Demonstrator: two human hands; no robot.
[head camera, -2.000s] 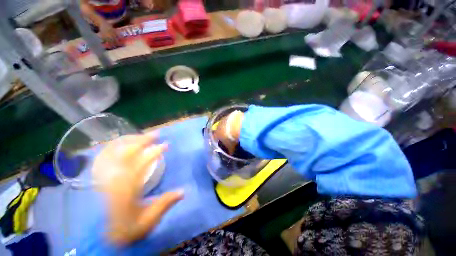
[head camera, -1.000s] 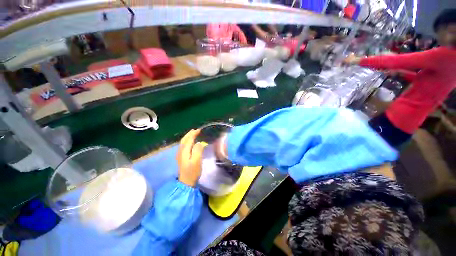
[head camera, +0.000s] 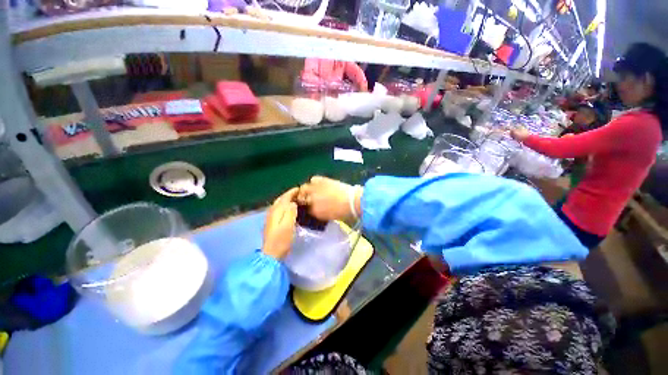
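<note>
A clear jar body with a milky white lower part (head camera: 316, 260) stands on the yellow work pad (head camera: 338, 291) at the bench edge. My left hand (head camera: 280, 225) holds the jar's left side and rim. My right hand (head camera: 327, 199) is at the rim, closed on a dark bunched cloth (head camera: 309, 218) that is partly hidden by the fingers. A second clear jar body with a white base (head camera: 160, 282) stands tilted-looking on the light blue board (head camera: 233, 238) to the left.
A white round fitting (head camera: 177, 179) and a paper slip (head camera: 348, 155) lie on the green surface. Blue cloth (head camera: 42, 299) lies far left. A metal shelf (head camera: 242, 44) spans above. A person in red (head camera: 611, 157) stands at right. Crumpled film (head camera: 381, 130) and more jars lie behind.
My left hand has come from above the left jar to the jar on the pad. My right hand has risen from inside that jar to its rim. The view has shifted.
</note>
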